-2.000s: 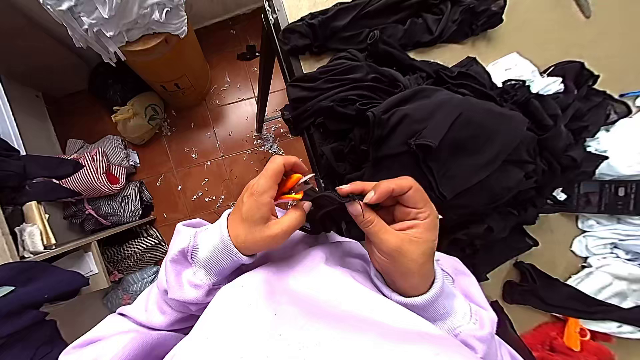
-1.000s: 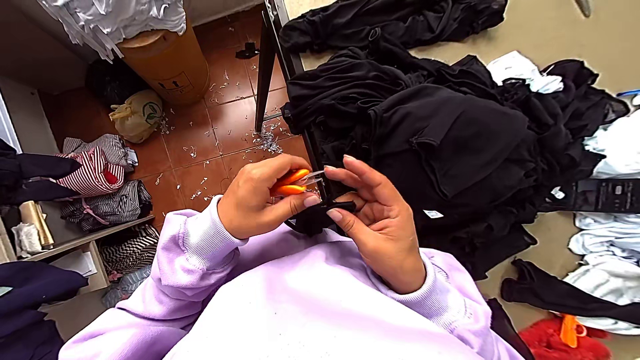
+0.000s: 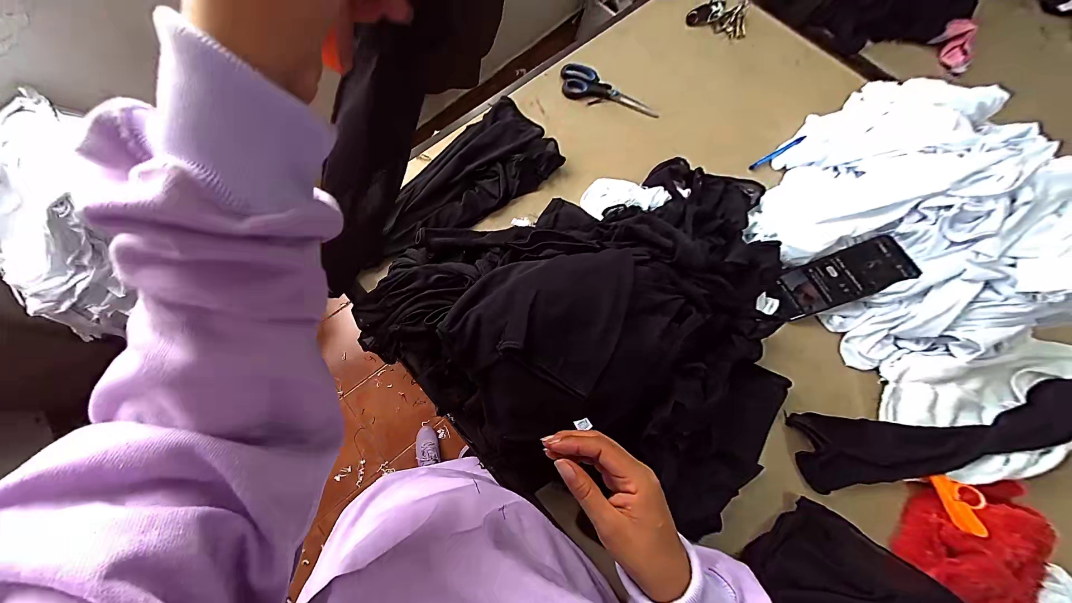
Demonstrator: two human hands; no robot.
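My left hand (image 3: 293, 38) is raised at the top left, partly cut off by the frame edge. A black garment (image 3: 373, 159) hangs from its fingers, and an orange handle (image 3: 335, 48), the snips seen earlier, shows against the palm. My right hand (image 3: 624, 507) is low in the centre, fingers curved and apart from the thumb, with nothing between them. Just beyond its fingertips lies the pile of black garments (image 3: 536, 327), with a small white tag (image 3: 583, 425) on it.
Blue-handled scissors (image 3: 582, 82) and a black garment lie on the table (image 3: 670, 92). White garments (image 3: 913, 184), a phone (image 3: 850, 276), a blue pen (image 3: 777, 153) and a red fluffy thing (image 3: 976, 544) with an orange-handled tool (image 3: 959, 507) are at the right. Thread scraps litter the tiled floor (image 3: 368, 402).
My left hand has moved up and away from my right hand, lifting a black garment. My right hand has let go of the black cloth. The view has shifted to the right.
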